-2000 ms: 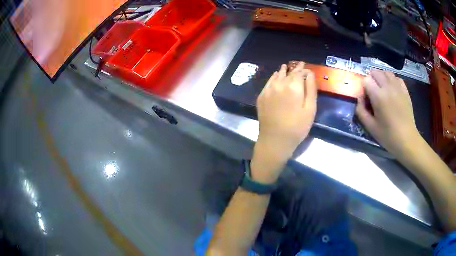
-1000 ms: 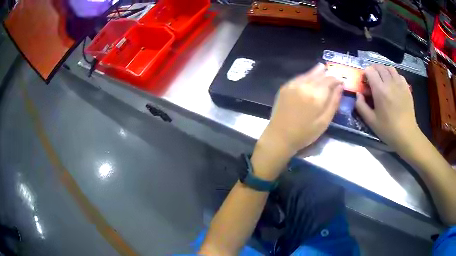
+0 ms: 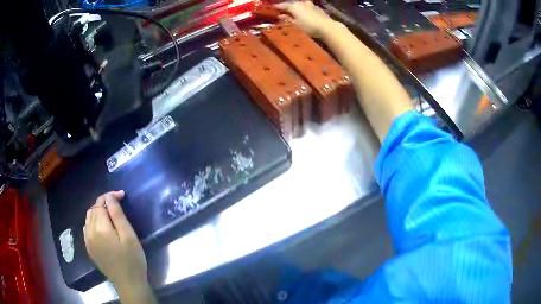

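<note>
My left hand (image 3: pixel 114 240) rests over the front left of the black work pad (image 3: pixel 207 127), fingers curled together, with nothing visible in it. My right hand (image 3: pixel 307 19) reaches to the top edge, behind the stacked carrier bars (image 3: pixel 267 68). Its fingertips are at the end of another reddish-brown carrier bar (image 3: pixel 268 11); whether they grip it I cannot tell. A second stack (image 3: pixel 308 56) stands beside the first, right of the pad. A small silver locating strip (image 3: pixel 141 143) lies on the pad, with no bar in front of it.
The black inspection head (image 3: pixel 65 89) with cables hangs over the pad's left rear. A metal tray (image 3: pixel 460 98) at far right holds more brown bars (image 3: pixel 428 44). A red bin (image 3: pixel 13 237) is at the left edge. Another brown bar (image 3: pixel 52 163) lies behind the pad's left end.
The view has swung right. The orange bar held in both hands is no longer seen on the pad. My right hand has moved far back past the stacks; my left hand is away from the strip.
</note>
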